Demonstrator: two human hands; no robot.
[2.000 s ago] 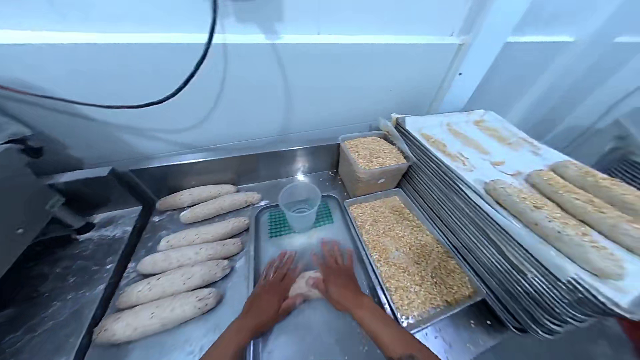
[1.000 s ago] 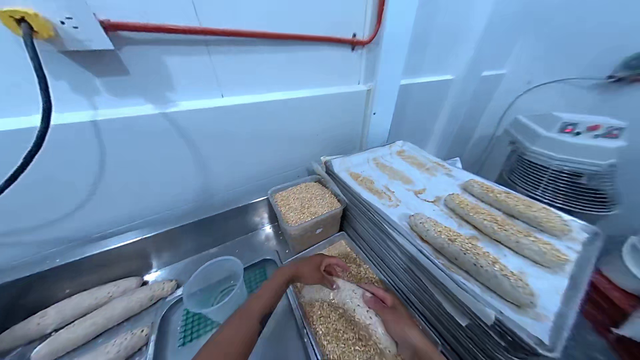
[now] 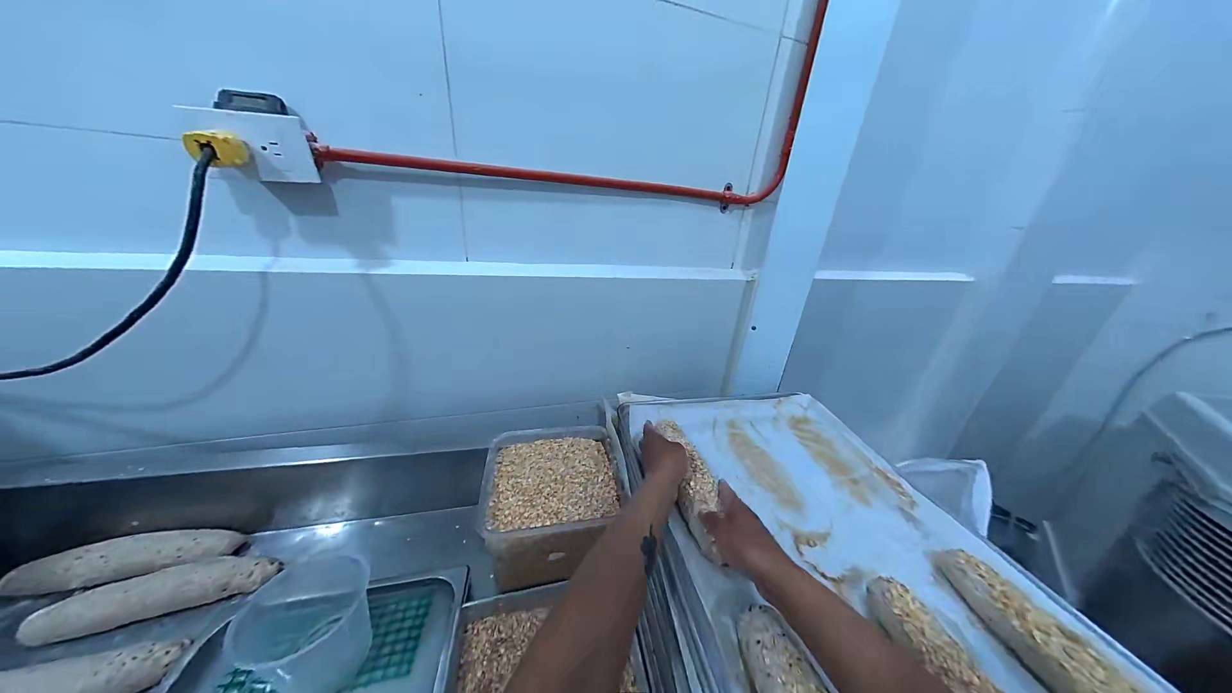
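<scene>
My left hand [image 3: 666,456] and my right hand [image 3: 739,531] hold an oat-coated dough loaf [image 3: 697,487] between them, at the left edge of the paper-lined sheet pan [image 3: 789,462]. My left hand is at its far end, my right hand along its near right side. More oat-topped loaves [image 3: 1020,616] lie on the same pan, nearer to me. A tray of flakes [image 3: 500,640] lies left of the pan, partly behind my left forearm. Behind that tray stands a clear plastic tub filled with flakes [image 3: 553,481].
Plain seeded loaves [image 3: 144,592] lie on the steel table [image 3: 404,534] at left. A clear plastic container [image 3: 300,621] stands by a green mesh mat [image 3: 397,630] in a metal tray. More sheet pans are stacked under the lined one. A machine [image 3: 1184,539] stands at far right.
Both hands have moved from the flake tray to the lined sheet pan, with the loaf between them. Two seconds ago they were on dough in the metal tray. The view has swung right and up.
</scene>
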